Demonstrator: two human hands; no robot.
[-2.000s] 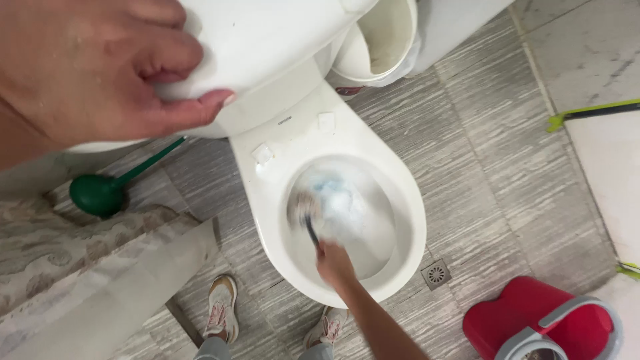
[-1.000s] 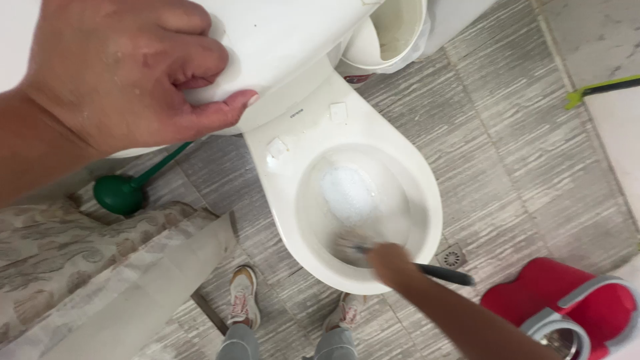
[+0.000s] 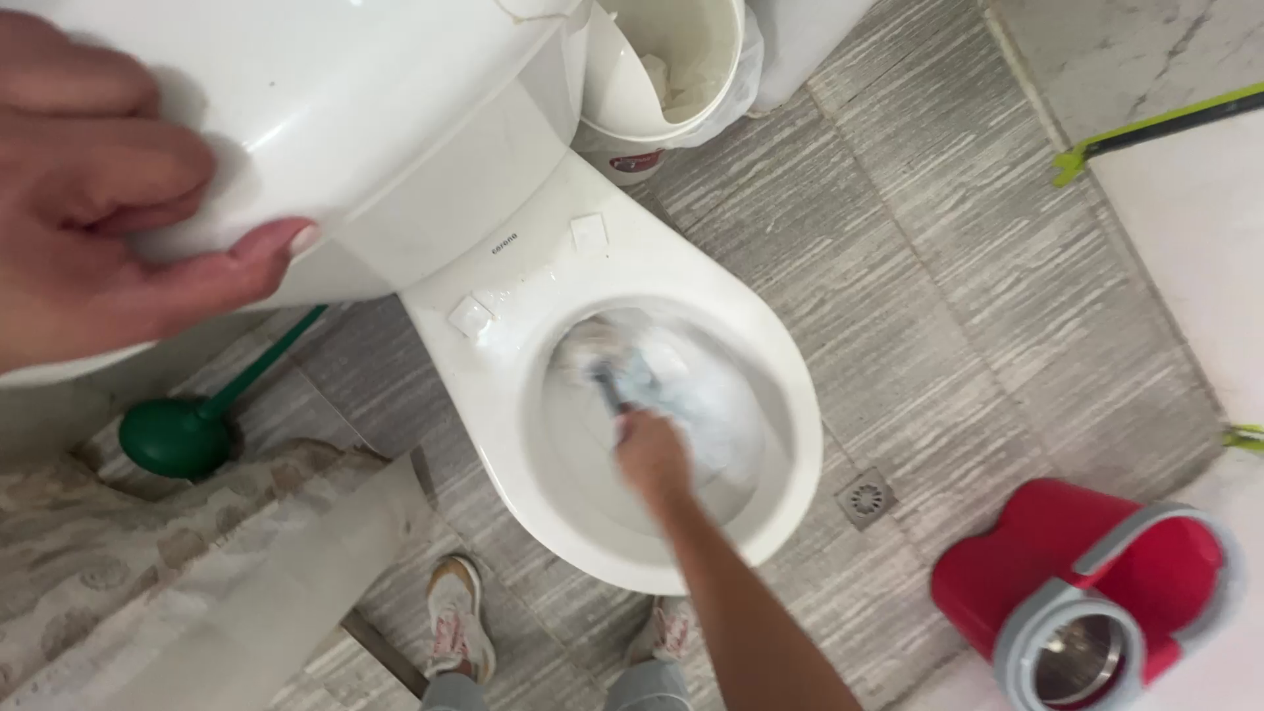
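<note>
My right hand [image 3: 654, 456] is closed on the dark handle of a toilet brush [image 3: 604, 375], over the white toilet bowl [image 3: 795, 415]. The brush head is blurred and lies against the bowl's inner wall on the side towards the tank. Bluish-white foamy water [image 3: 696, 395] shows in the bowl. At the upper left my left hand [image 3: 128, 188] rests on the white toilet tank lid [image 3: 365, 89], fingers curled and thumb stretched out, with no object visible in it. Two small white square caps [image 3: 590, 233] sit on the rim behind the bowl opening.
A green plunger [image 3: 178, 436] stands left of the toilet, near a patterned curtain [image 3: 197, 592]. A lined white waste bin [image 3: 726, 59] is beside the tank. A red mop bucket with a grey wringer [image 3: 1037, 553] stands lower right, beyond a floor drain [image 3: 866, 499].
My right hand and the brush have moved from the bowl's front part to its upper-left inner wall. My left hand stays on the tank lid.
</note>
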